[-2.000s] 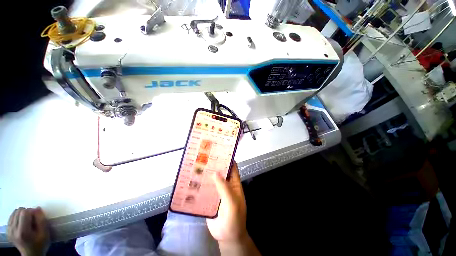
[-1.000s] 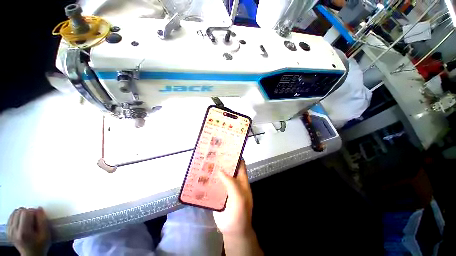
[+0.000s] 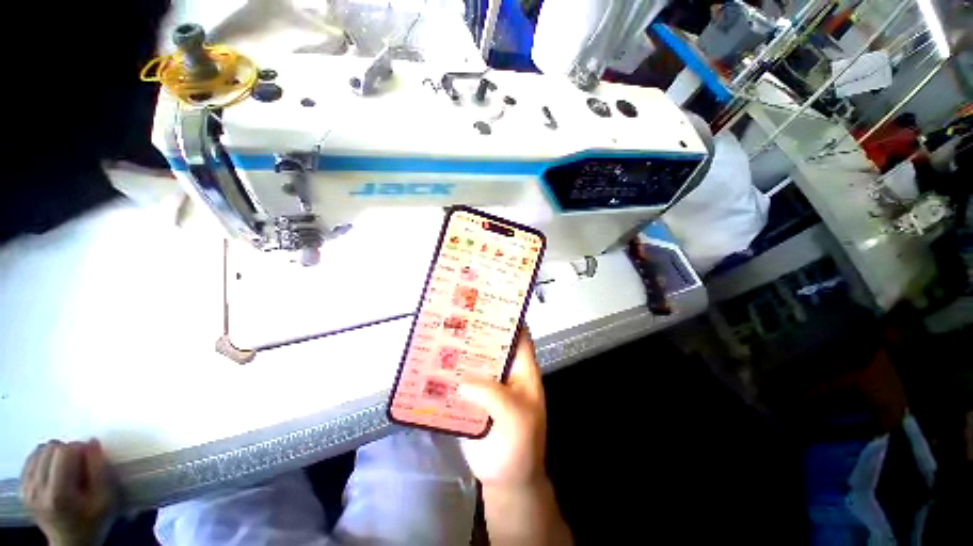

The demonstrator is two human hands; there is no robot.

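A smartphone (image 3: 465, 320) with a black edge and a lit pinkish list screen is held upright and slightly tilted above the table's front edge. My right hand (image 3: 512, 421) is closed around its lower right side, with the thumb over the lower screen. My left hand (image 3: 66, 485) rests with curled fingers on the table's front edge at the far left; I see nothing in it. A white sewing machine (image 3: 427, 139) with a blue stripe and "JACK" lettering stands behind the phone. The phone hides part of the machine bed.
The control panel (image 3: 619, 180) is at the machine's right end. A dark long tool (image 3: 649, 276) lies by the tray at the right table edge. Yellow thread (image 3: 203, 75) rings a peg at top left. A printed ruler (image 3: 256, 455) runs along the front edge. White fabric (image 3: 726, 203) is behind.
The phone in my right hand sits a little higher and farther right against the machine, now covering the dark item under the arm. The list on its screen has shifted. My left hand stays put.
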